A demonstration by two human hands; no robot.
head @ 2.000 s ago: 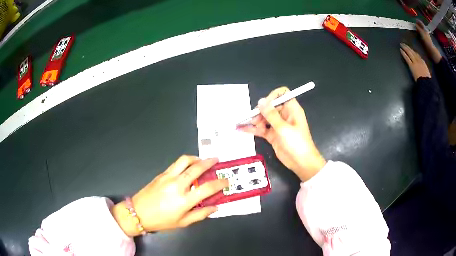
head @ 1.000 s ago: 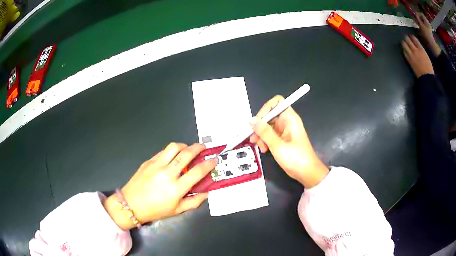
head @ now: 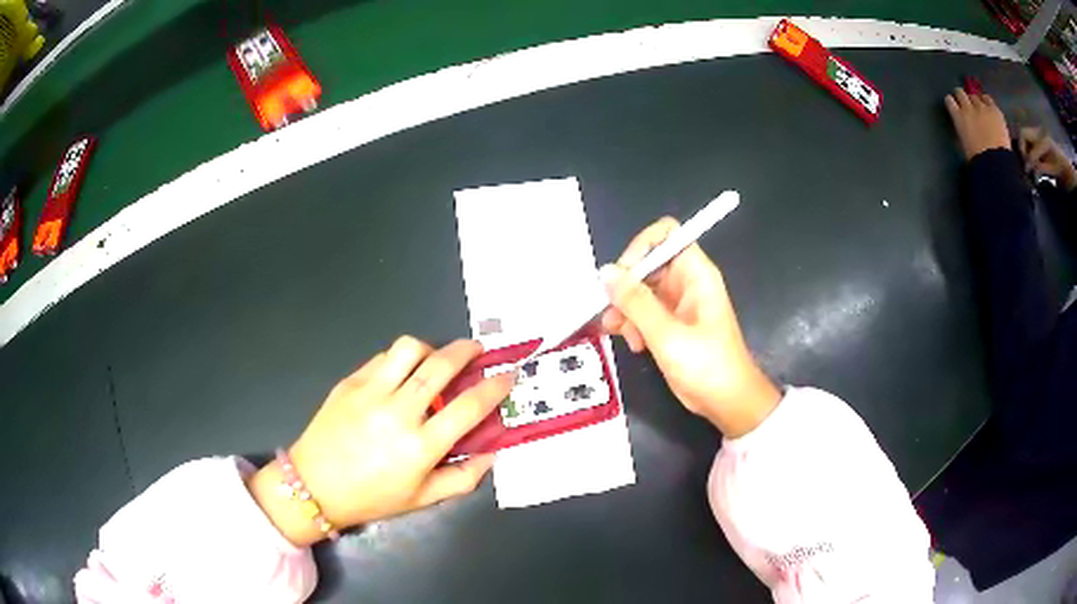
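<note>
A red device shell (head: 596,419) lies tilted across a long white backing sheet (head: 526,242). A white circuit board (head: 557,387) with several black square marks sits in the shell. My left hand (head: 396,427) holds the shell's left end, its fingertips at the board's left edge. My right hand (head: 679,319) holds a slim pale hand tool (head: 679,240). The tool's narrow tip meets the upper left part of the board, close to my left fingertips; any piece at the tip is too small to tell. A small grey patch (head: 490,326) shows on the sheet above the shell.
Red and orange units lie on the green belt (head: 390,47), one at the upper left (head: 274,77) and two at the far left (head: 65,195). Another unit (head: 827,71) lies by the white rail (head: 472,89). A person's hand (head: 978,122) and dark sleeves are at the right.
The shell has moved up the sheet, and my right hand has brought the tool tip from the sheet down to the board. Belt units have shifted left and another has appeared.
</note>
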